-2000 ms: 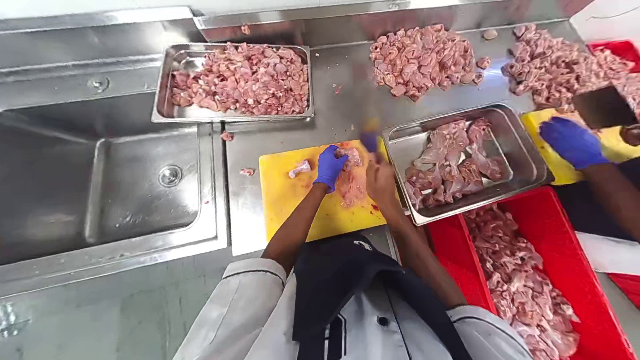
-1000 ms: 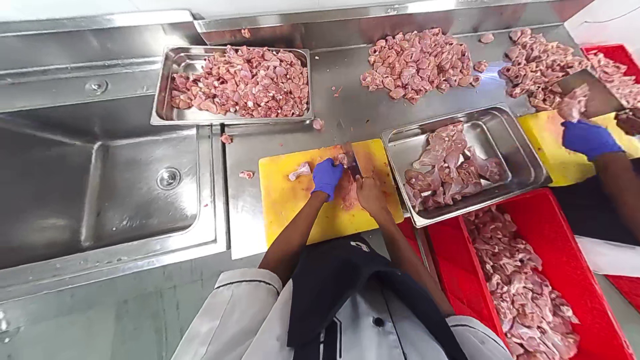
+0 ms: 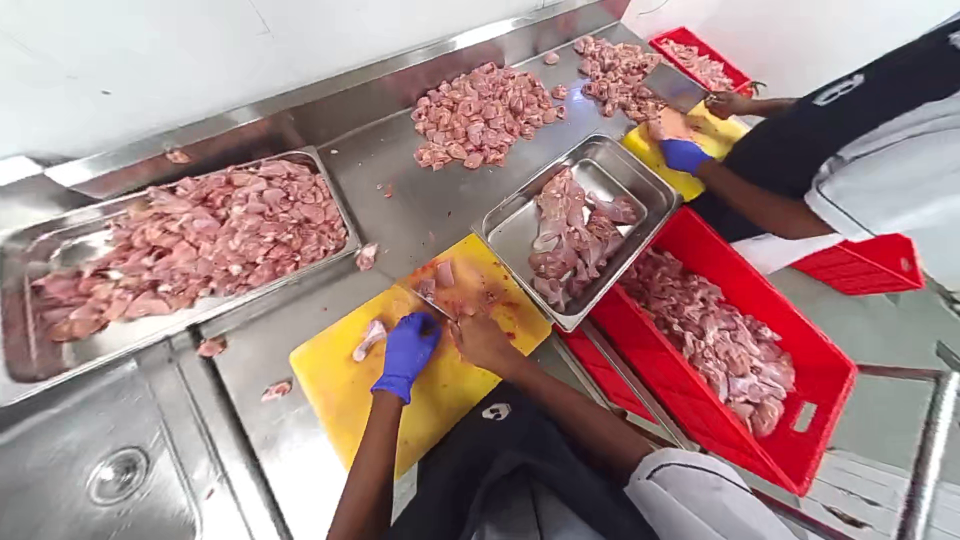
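On a yellow cutting board [image 3: 330, 375], my right hand [image 3: 484, 341] is bare and closed on the handle of a knife, whose blade [image 3: 433, 301] lies low against the board. Small pieces of raw meat [image 3: 444, 274] lie by the blade. My left hand [image 3: 409, 349], in a blue glove, is beside the knife with its fingers curled; whether it holds anything is hidden. A chicken bone end with meat [image 3: 369, 340] lies left of that glove. Past the board's right edge stands a steel pan [image 3: 495, 217] with larger raw chicken pieces [image 3: 574, 225].
A steel tray [image 3: 341, 199] of cut meat stands at the left, above a sink [image 3: 67, 465]. A meat pile [image 3: 484, 112] lies at the back. A red crate [image 3: 825, 375] of chicken stands at the right. A co-worker's gloved hand [image 3: 684, 156] and cleaver [image 3: 675, 86] are beyond the pan.
The view has swung toward the right. The knife, upright between my hands a second ago, now lies lower with cut pieces beside it. The co-worker's gloved hand has come down to the other board.
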